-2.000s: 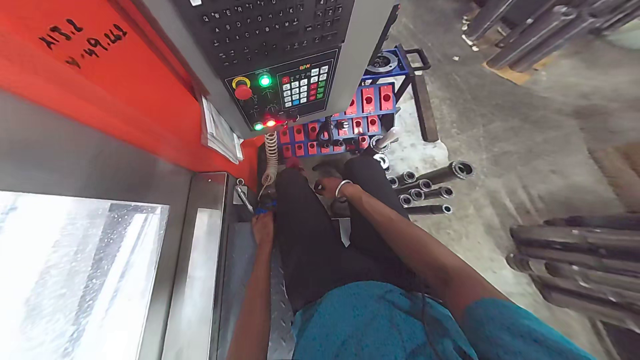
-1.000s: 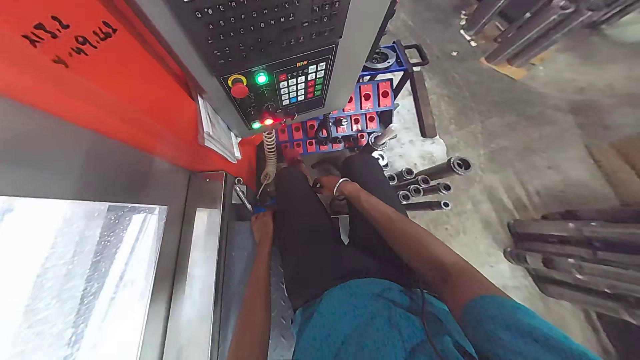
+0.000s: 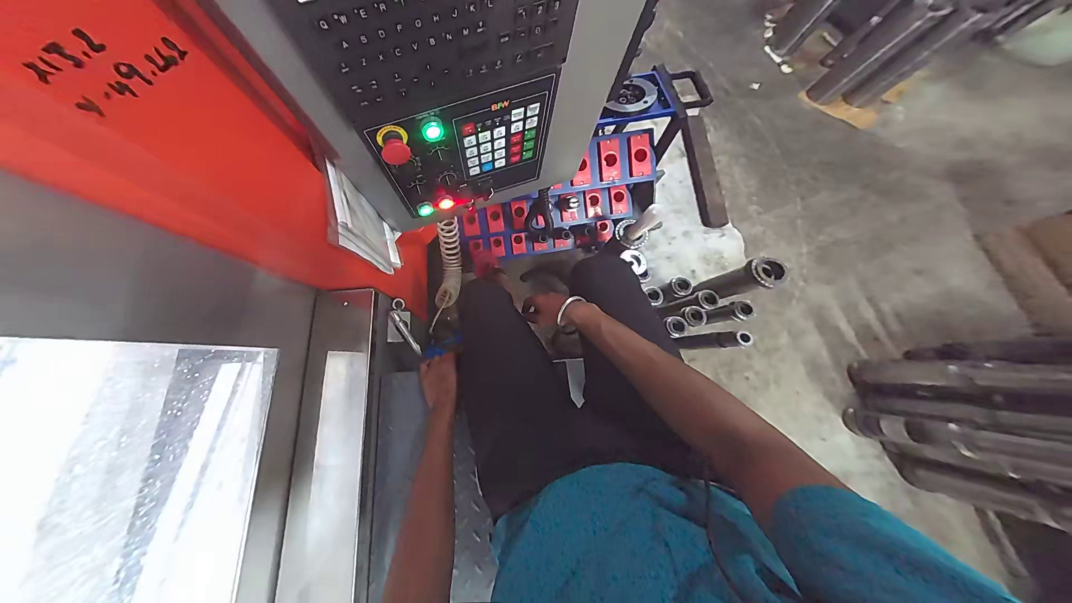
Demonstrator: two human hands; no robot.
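Observation:
My left hand (image 3: 438, 381) is low beside my left thigh, its fingers at a blue object (image 3: 442, 345) below a coiled hose (image 3: 450, 260); whether it grips that object I cannot tell. Between my knees is my right hand (image 3: 546, 308), fingers curled, a white band on its wrist. Something dark lies at its fingers, too unclear to name. A small metal tool with a ring (image 3: 405, 332) hangs just left of the hose. Above my knees stands the machine control panel (image 3: 477, 142), with a red emergency stop button (image 3: 395, 151) and lit green and red buttons.
A blue rack with red tool-holder sockets (image 3: 610, 159) stands behind the panel. Several metal tubes (image 3: 729, 283) stand on the floor right of my knee, and more metal bars (image 3: 963, 402) lie farther right. The machine's windowed metal door (image 3: 289, 419) is at my left.

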